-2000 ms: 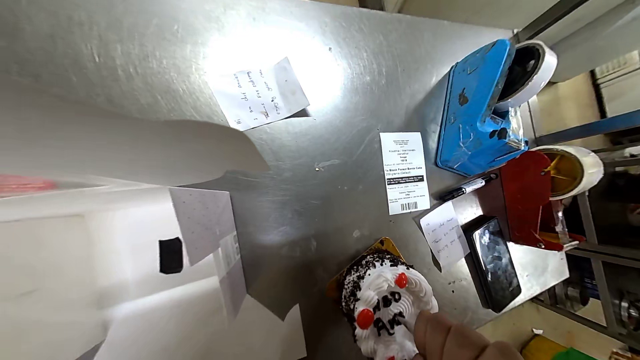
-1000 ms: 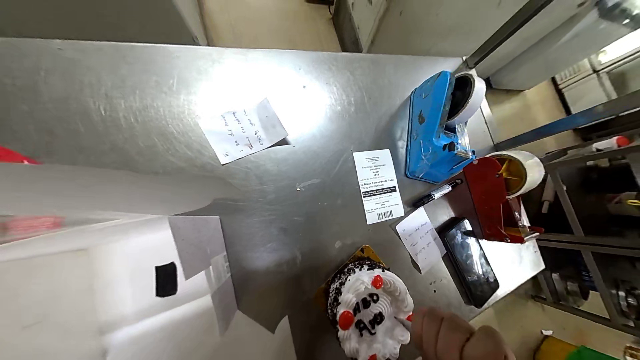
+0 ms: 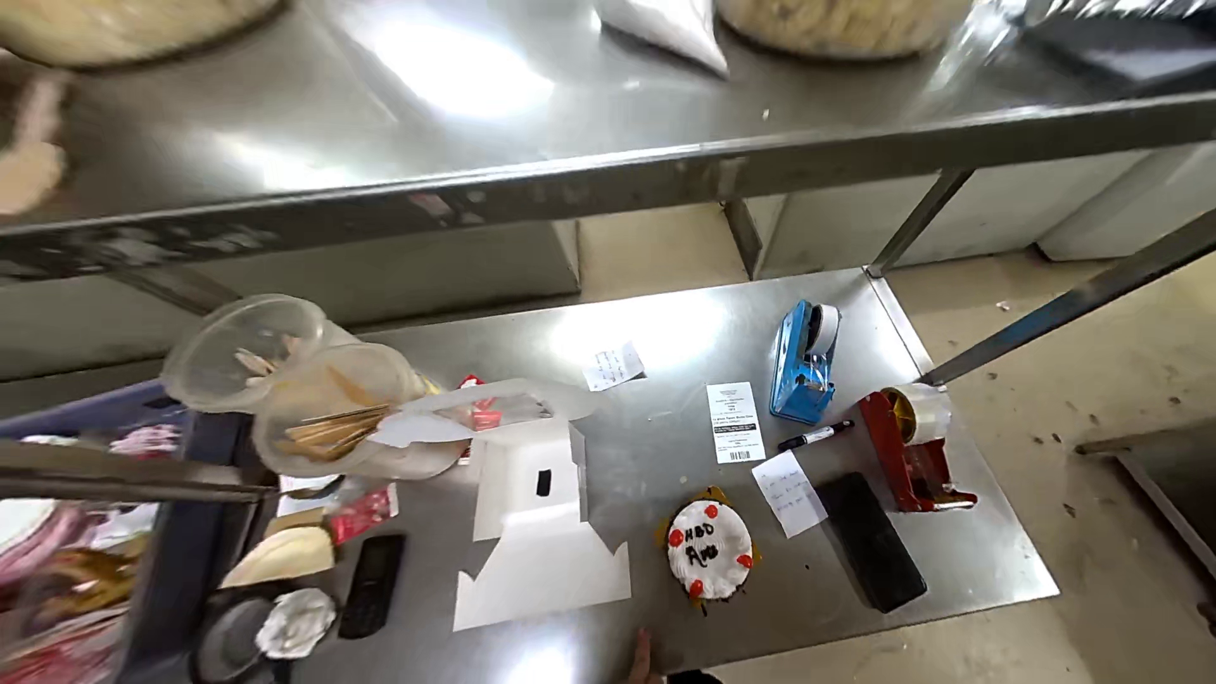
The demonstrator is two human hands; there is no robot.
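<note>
A small round cake (image 3: 710, 551) with white cream, red dots and dark piped writing sits on a gold board. What appears to be my right hand (image 3: 643, 660) shows only as a fingertip at the bottom edge, left of and below the cake; the rest is hidden. A blurred hand, apparently my left hand (image 3: 28, 152), is at the upper left by the raised steel shelf; its hold is unclear. An unfolded white cardboard box (image 3: 546, 570) lies left of the cake. Handwritten paper notes (image 3: 790, 494) and a printed slip (image 3: 735, 423) lie on the steel table.
A blue tape dispenser (image 3: 804, 366), a red one (image 3: 912, 456), a marker (image 3: 815, 435) and a black phone (image 3: 872, 541) are at right. Plastic tubs (image 3: 328, 413) with wooden sticks and a keypad phone (image 3: 372, 585) stand left. The raised shelf's edge (image 3: 608, 180) crosses above.
The view has moved back and up a lot, bringing in the shelf and tubs. The hand that was at the cake's right side is no longer there; a fingertip now shows at the bottom edge.
</note>
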